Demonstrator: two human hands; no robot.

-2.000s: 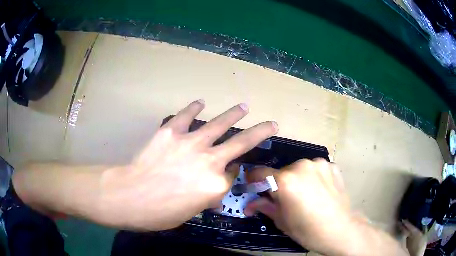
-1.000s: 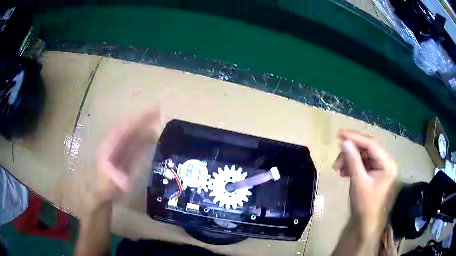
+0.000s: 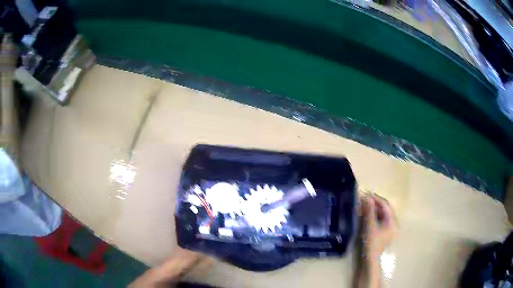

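Note:
The black base housing (image 3: 326, 208) lies open side up on the tan cardboard, long side across the view. Inside it, the white toothed drive gear (image 3: 265, 209) sits right of a round whitish motor (image 3: 224, 198). Red leads are at the motor's left. A slim pale strip (image 3: 295, 194) runs from the gear's centre up to the right, with a white tip. My left hand (image 3: 174, 267) is at the housing's lower left edge, its fingertips partly hidden there. My right hand (image 3: 378, 225) is at the right end, blurred, with curled fingers; its grip is unclear.
Part of a black round unit (image 3: 489, 267) stands at the lower right. A box-like object with dark and white parts (image 3: 59, 62) is at the upper left, near another person's arm (image 3: 8, 95). A green strip (image 3: 270, 62) runs behind the bench. A red object (image 3: 70, 244) is below left.
The view has shifted. The housing has moved left along the cardboard and turned slightly. Both hands, apart from it one second ago, are now at its edges. Two seconds ago they were over the gear.

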